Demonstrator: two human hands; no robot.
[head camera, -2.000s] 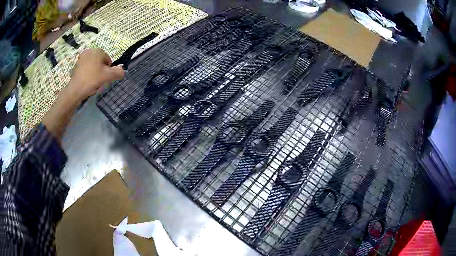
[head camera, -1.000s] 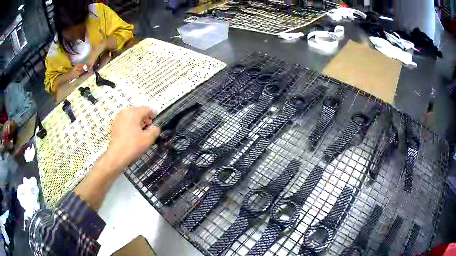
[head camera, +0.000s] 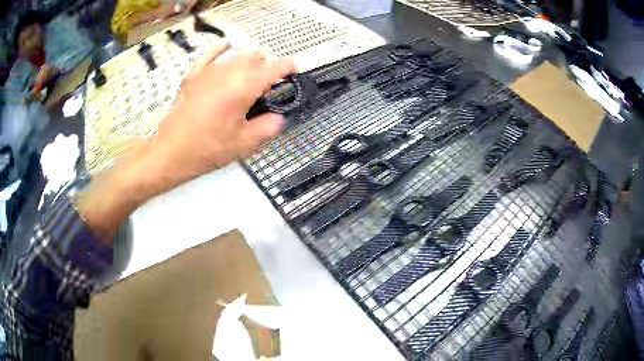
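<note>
My left hand (head camera: 212, 116), bare, with a plaid sleeve, reaches in from the left over the near-left corner of the black wire mesh rack. Its thumb and fingers are closed on a black watch strap (head camera: 284, 94); the strap's round ring shows at the fingertips and one end extends right. Whether the strap touches the rack is unclear. More black textured straps with round rings (head camera: 412, 211) lie in rows on the wire mesh rack (head camera: 277, 206). My right hand is not in view. A white cloth (head camera: 236, 331) shows at the bottom edge, over brown cardboard.
A cream perforated mat (head camera: 311, 32) with several small black straps lies beyond my left hand. Brown cardboard (head camera: 176, 296) is at lower left, another sheet (head camera: 561, 102) at upper right. White rags and a white ring (head camera: 517, 49) lie far right. People sit at the far left.
My left hand has moved from beside the mat to the rack's left part, and a strap ring now shows at its fingertips. The view has shifted; the cardboard and white cloth show again at the bottom.
</note>
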